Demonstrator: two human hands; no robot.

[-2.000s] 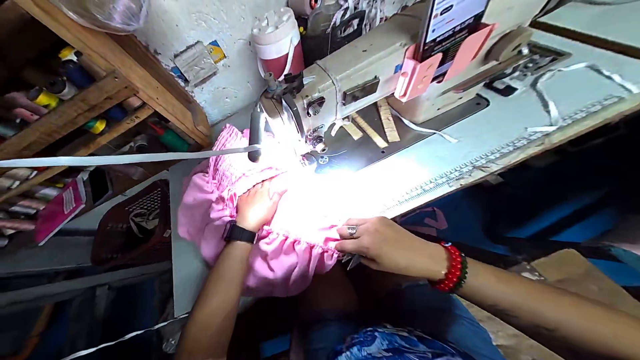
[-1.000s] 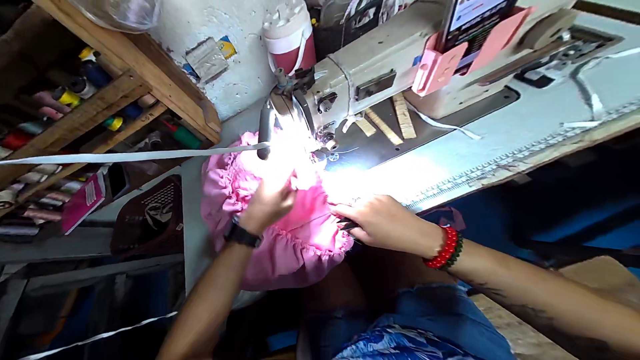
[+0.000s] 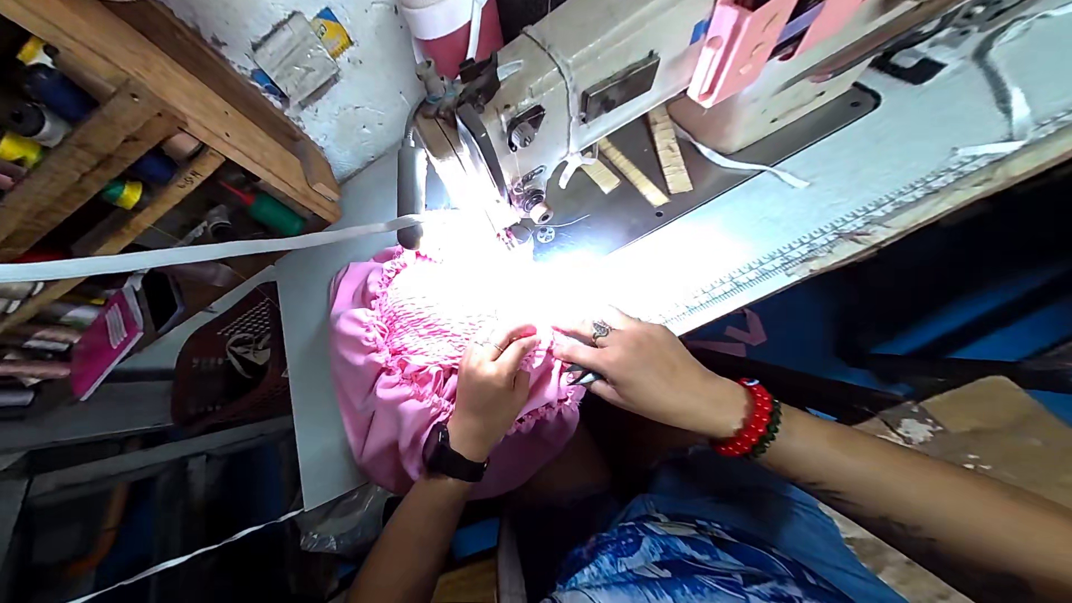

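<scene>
Pink gathered fabric (image 3: pixel 377 335) lies bunched on the sewing machine table, its upper part under the needle area of the sewing machine (image 3: pixel 578 75). Strong lamp light washes out the cloth near the needle. My left hand (image 3: pixel 494 377), with a black wristwatch, pinches the fabric's edge between thumb and fingers. Close beside it on the right, my right hand (image 3: pixel 636 360) grips the same edge at the fingertips. A small dark metal tool with pointed tips (image 3: pixel 584 377) sticks out beneath the right fingers. The fingertips are partly lost in glare.
A white strip (image 3: pixel 209 249) runs from the left to the machine's lamp. Thread spools fill a wooden rack (image 3: pixel 167 193) at left, above a dark red plastic basket (image 3: pixel 230 360). Tape pieces (image 3: pixel 636 172) lie on the machine bed. A ruler scale (image 3: pixel 754 268) follows the table's front edge.
My left hand has come off the cloth near the needle and moved down toward my right hand, and both now meet at the fabric's edge. The view has moved closer.
</scene>
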